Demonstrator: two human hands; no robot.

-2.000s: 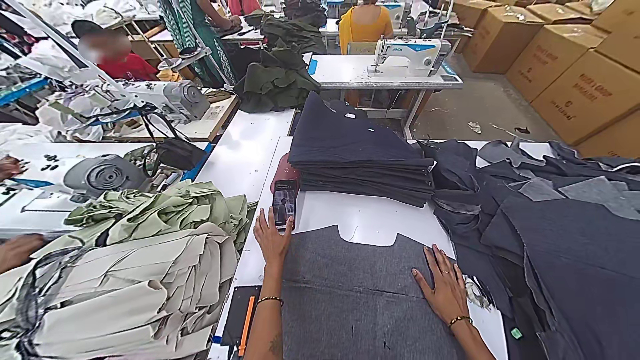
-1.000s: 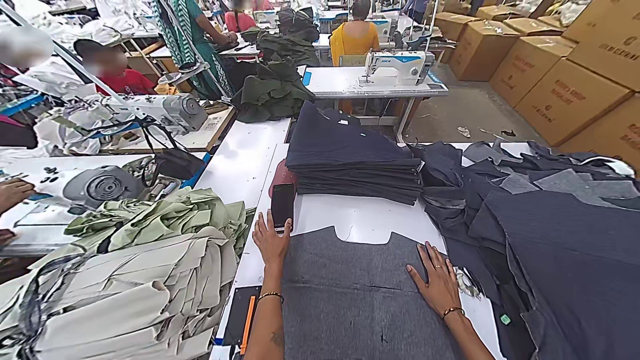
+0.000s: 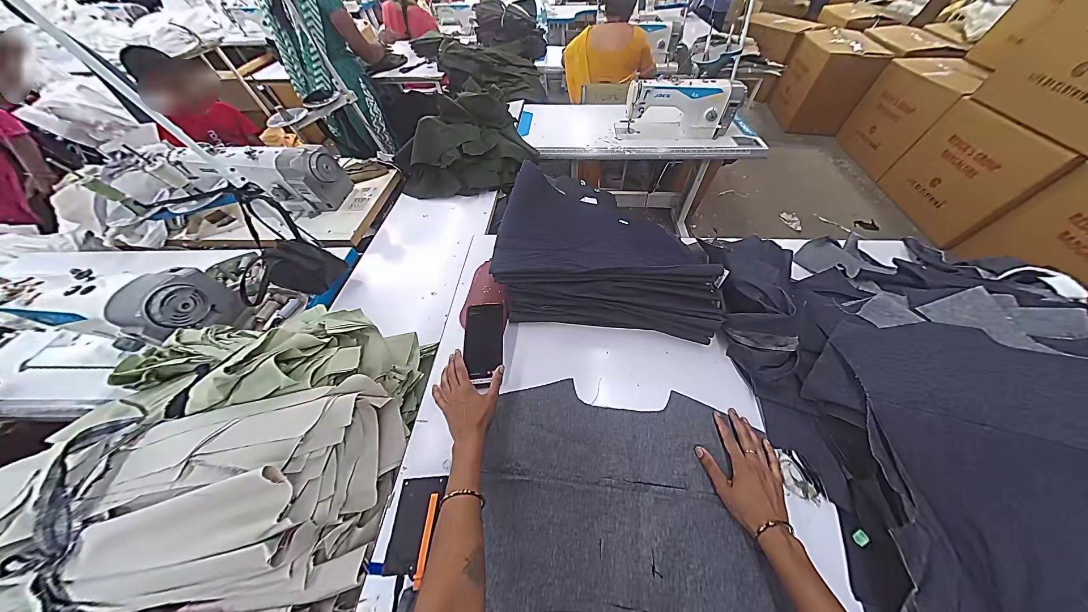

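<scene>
A dark grey cut fabric panel (image 3: 612, 493) with a notched neckline lies flat on the white table (image 3: 595, 361). My left hand (image 3: 467, 404) rests at its upper left corner, fingers spread beside the lower end of a smartphone (image 3: 484, 342) with a dark screen. Spread on the panel's upper right edge is my right hand (image 3: 746, 472), holding nothing. Behind the panel stands a folded stack of navy fabric (image 3: 603, 272), with a reddish object (image 3: 483, 287) at its left side. An orange pencil-like stick (image 3: 426, 540) lies on a black flat item left of my left forearm.
Bundled beige fabric pieces (image 3: 212, 501) and green ones (image 3: 280, 361) are piled at left. Loose navy fabric (image 3: 969, 425) covers the right side. Sewing machines (image 3: 684, 106) stand ahead and left, with co-workers seated or standing near them. Cardboard boxes (image 3: 977, 170) are stacked at back right.
The phone's screen, lit two seconds ago, is now dark. My right hand has shifted slightly on the panel's edge; my left hand stays by the phone.
</scene>
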